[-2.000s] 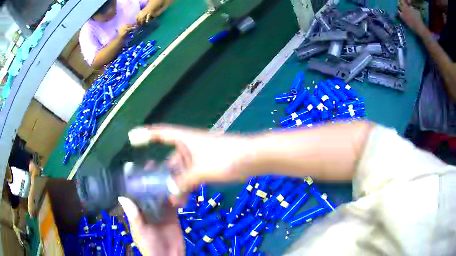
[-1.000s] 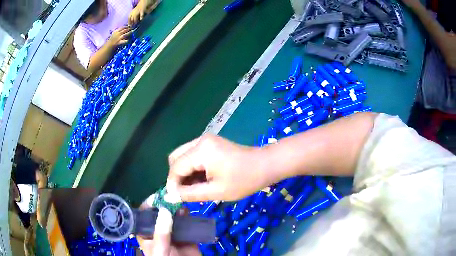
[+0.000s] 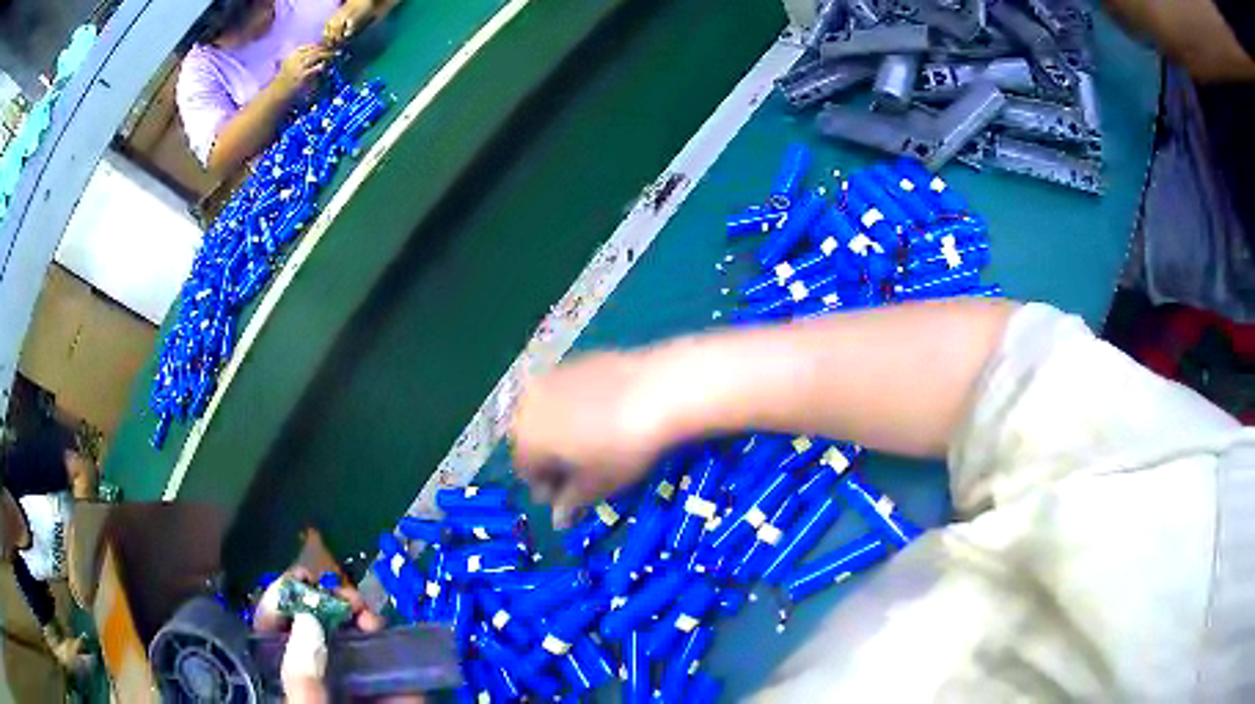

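A dark grey fan body (image 3: pixel 399 660) lies in my left hand (image 3: pixel 306 657) at the lower left, its round grille head pointing left and its handle right. A small green circuit board (image 3: pixel 314 601) shows at my left thumb, over the handle. My right hand (image 3: pixel 585 426) is blurred, above the near edge of the blue battery cell heap (image 3: pixel 688 550); its fingers point down and whether they hold anything is hidden.
More blue cells (image 3: pixel 867 241) and a heap of grey housings (image 3: pixel 963 96) lie to the right. A pale rail (image 3: pixel 606 261) borders the green belt (image 3: pixel 413 303). A carton (image 3: pixel 124 619) stands at left. A person in light purple sits opposite, beside blue cells (image 3: pixel 248 261).
My right hand has left the circuit board and moved away from the fan body, over the cells. My left hand has moved left and down with the fan body, which earlier was turned differently.
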